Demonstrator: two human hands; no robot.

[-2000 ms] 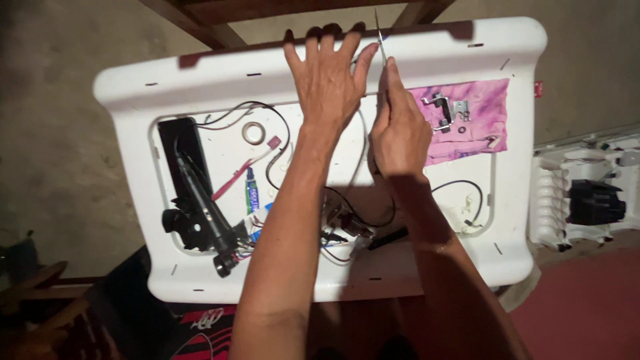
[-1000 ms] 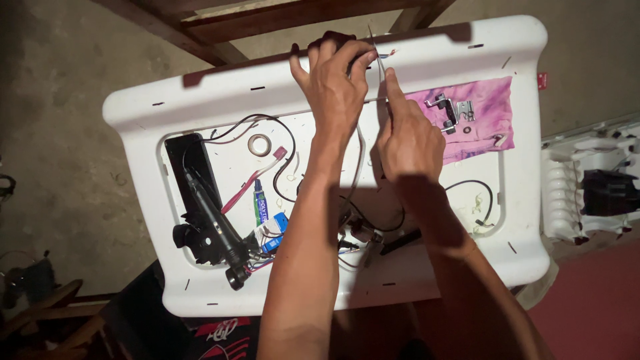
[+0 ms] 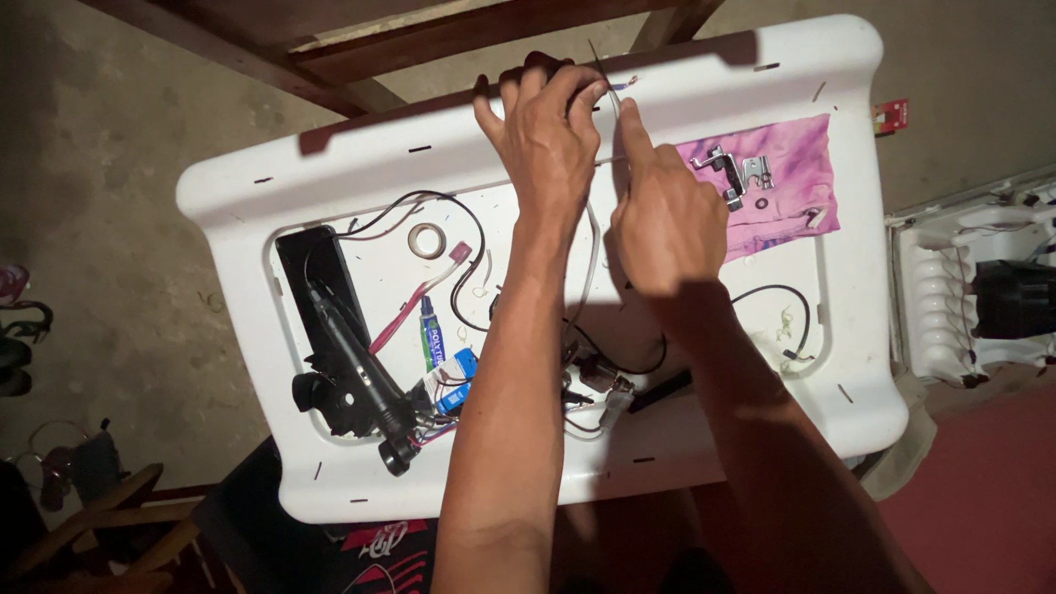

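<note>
My right hand [image 3: 670, 214] is closed on a thin knife [image 3: 613, 97], its index finger laid along the blade, which points away over the far rim of a white plastic panel [image 3: 462, 144]. My left hand [image 3: 549, 124] rests at that rim and pinches a thin wire [image 3: 624, 85] between thumb and index finger; a blue stretch and a bare copper-coloured end stick out beside the blade. The knife's handle is hidden in my right hand. Below the hands, a grey cable [image 3: 592, 256] runs down between my forearms toward a small motor-like part [image 3: 601, 375].
On the panel lie a tape roll [image 3: 426, 241], toothbrush [image 3: 417, 301], glue tube [image 3: 431, 330], blue box [image 3: 455, 388], black torch-like tube [image 3: 363, 363] and black cables. Metal brackets [image 3: 730, 177] sit on a pink cloth [image 3: 792, 157] at right. Wooden chair bars [image 3: 462, 41] stand beyond the far edge.
The blue and copper wire end now shows beside the blade, while two seconds ago it could not be made out. Both hands stay at the far rim.
</note>
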